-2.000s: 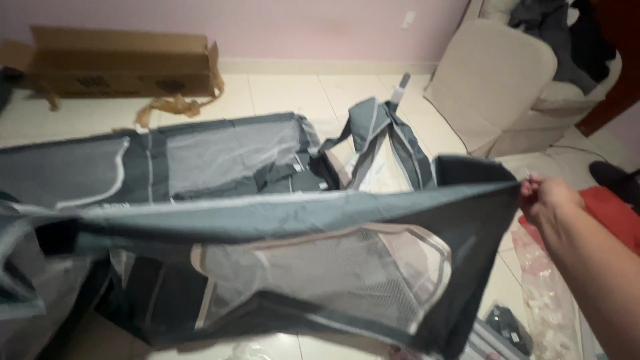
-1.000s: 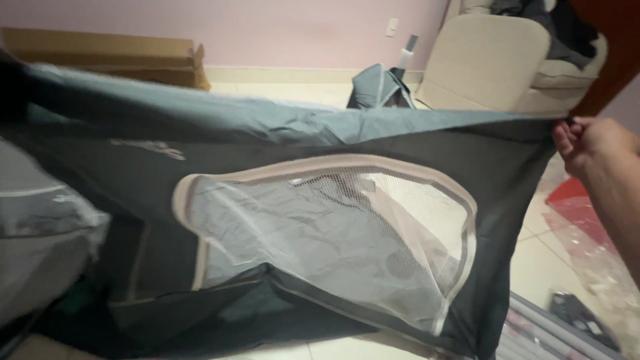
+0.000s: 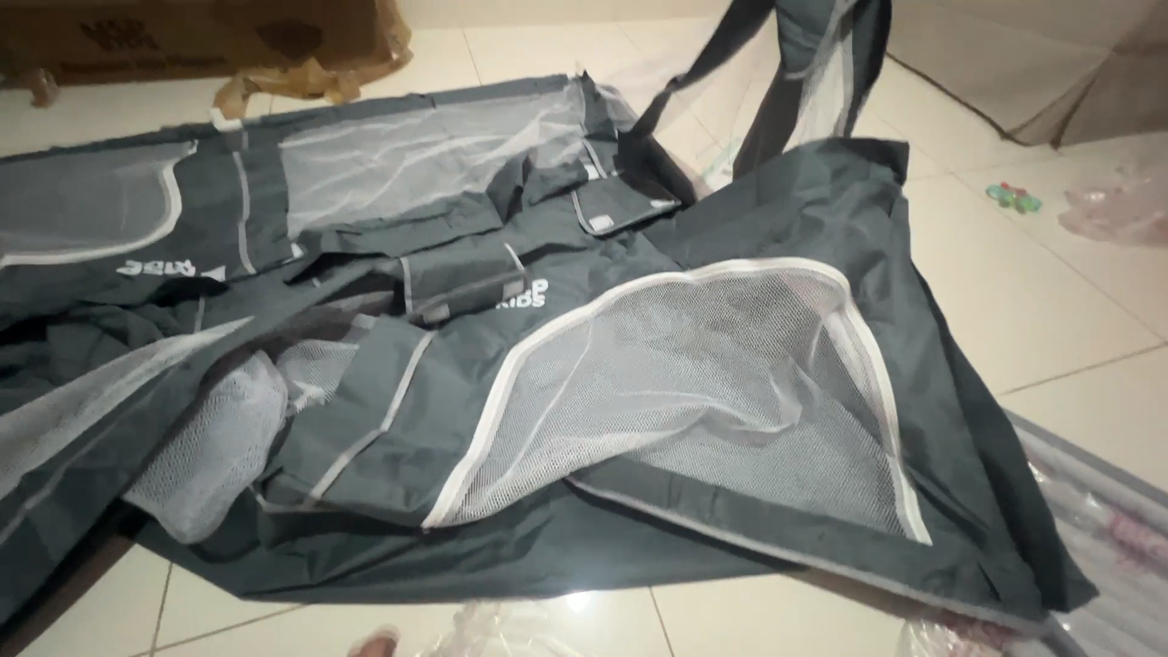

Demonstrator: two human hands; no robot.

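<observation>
Neither of my hands shows in the head view now. A dark grey fabric cover [image 3: 511, 547] with mesh panels lies crumpled across the tiled floor. Its nearest mesh window [image 3: 693, 383] has a curved, light-coloured trim and faces up on the right half. Farther back, a pale mesh panel [image 3: 401, 155] lies almost flat. Small fabric pocket flaps [image 3: 625, 203] with light piping sit near the middle. At the upper right, a dark fabric strip [image 3: 785, 82] with a pale inner side rises out of the top of the view.
A cardboard box [image 3: 182, 41] with torn brown tape [image 3: 283, 87] stands at the back left. Plastic-wrapped grey tubes [image 3: 1095, 529] lie at the right. A small colourful item [image 3: 1013, 197] and clear plastic [image 3: 1122, 210] are on the floor. Part of a bare foot [image 3: 376, 643] shows at the bottom edge.
One second ago my right hand held up the cover's upper right corner; now the cover lies lower and slack, and that hand is out of view. The view has tilted down.
</observation>
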